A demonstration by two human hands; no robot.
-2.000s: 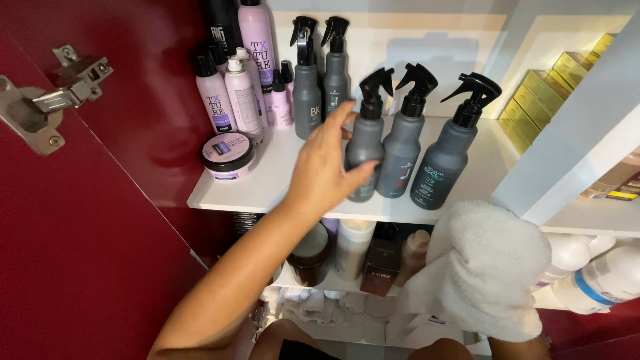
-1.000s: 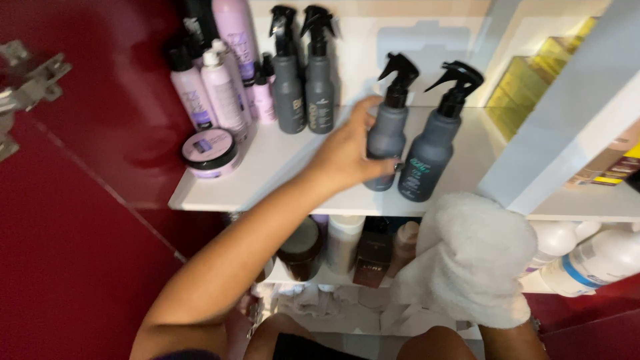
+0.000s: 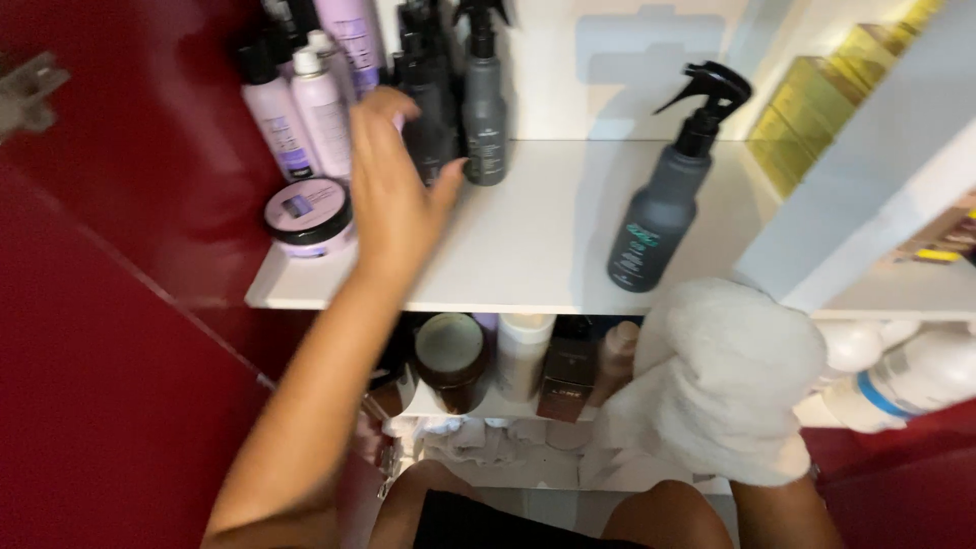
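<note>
My left hand (image 3: 400, 183) is at a dark spray bottle (image 3: 431, 114) among the bottles at the shelf's back left; its fingers are spread and blurred, so whether they still touch it is unclear. Just right of it stands another grey spray bottle (image 3: 486, 114) with a black trigger head. One more grey spray bottle (image 3: 656, 213), with green print, stands apart near the front edge at right. A white cloth (image 3: 724, 374) covers my right hand, whose fingers are hidden under it. The pink jar with a black-rimmed lid (image 3: 309, 213) sits left of my left hand.
Pink and white bottles (image 3: 324, 114) crowd the left corner of the white shelf (image 3: 534, 252). A grey divider (image 3: 862, 145) and yellow boxes (image 3: 816, 107) stand at right. Below are a brown jar (image 3: 450, 358), a dark box (image 3: 568, 377) and white bottles. A red door (image 3: 114, 305) is at left.
My left hand has moved left from the front of the shelf to the back-left bottles. The spray bottle it held there now stands with that group. The green-printed bottle remains at right.
</note>
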